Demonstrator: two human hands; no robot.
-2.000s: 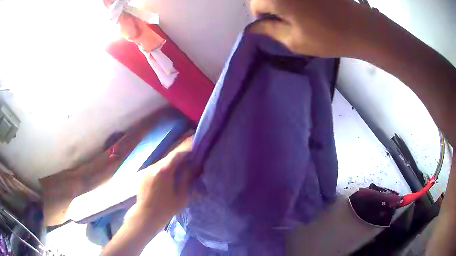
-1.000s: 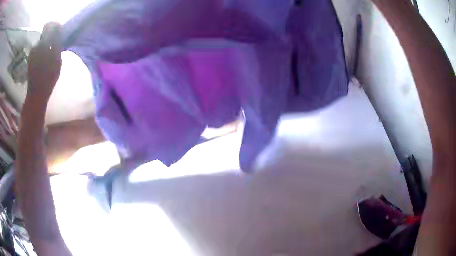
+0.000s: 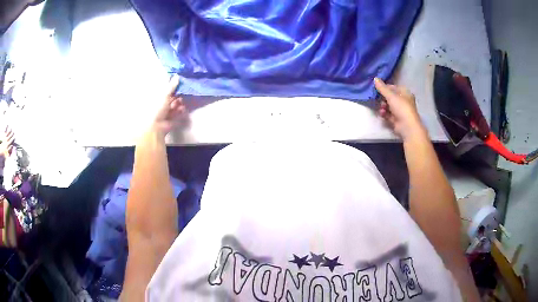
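Note:
A royal-blue garment with a shiny satin-like face lies on the white table, cut off by the top edge of the picture. Its flat hem band runs across, nearest to me. My left hand holds the left end of this band between thumb and fingers. My right hand holds the right end in the same way. The band is stretched fairly straight between them; the cloth beyond is wrinkled.
A steam iron with a dark soleplate and a red-orange hose sleeve is at the table's right end. The white table has small dark marks. Crumpled blue garments lie below the table edge at left. A pale wall is at right.
The garment was held up in the air and now lies on the table. My hands have come down to its near corners. The view has tilted down, showing my white shirt.

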